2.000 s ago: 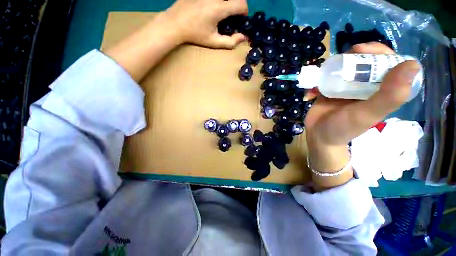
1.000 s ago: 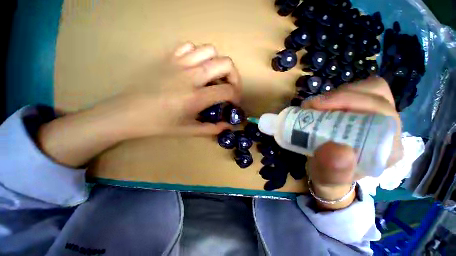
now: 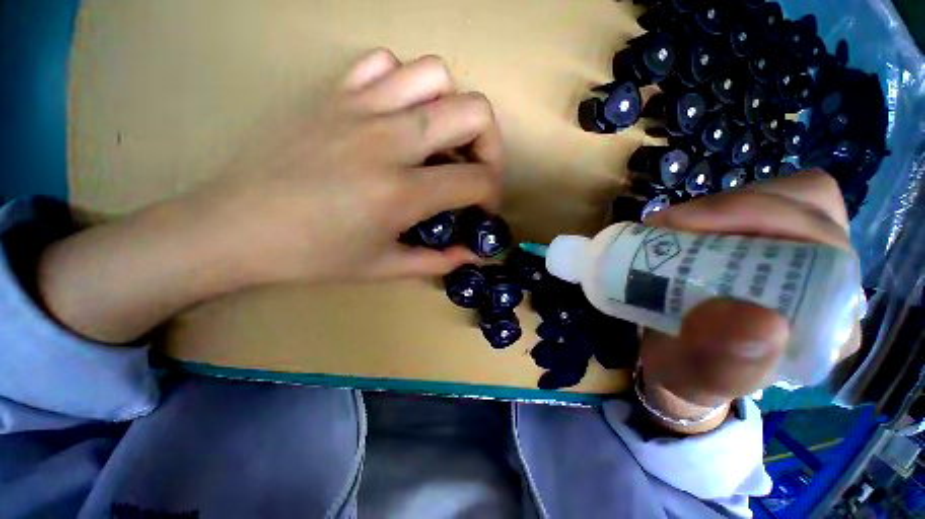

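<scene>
My right hand [image 3: 751, 335] is shut on a translucent white glue bottle [image 3: 700, 279] with a printed label, held tilted with its tip to the left. The green-teal needle tip [image 3: 531, 248] is close to the top of a black knob [image 3: 488, 236]; I cannot tell if they touch. My left hand [image 3: 406, 182] is bent around that knob and another black knob [image 3: 438, 228], at thumb and fingers. Several knobs [image 3: 501, 294] stand just below the left hand. Flat black caps [image 3: 560, 350] lie in a heap left of the right wrist, partly hidden.
A dense group of upright black knobs [image 3: 692, 109] stands at the upper right of the tan cardboard sheet [image 3: 233, 61]. Black pieces [image 3: 852, 122] lie on a clear plastic bag [image 3: 908, 91] at far right. Blue crate parts [image 3: 827, 456] show at lower right.
Since two seconds ago, my left hand has come from the knob group towards the near side, with knobs at its fingers. The bottle has come down beside it. The view has moved closer.
</scene>
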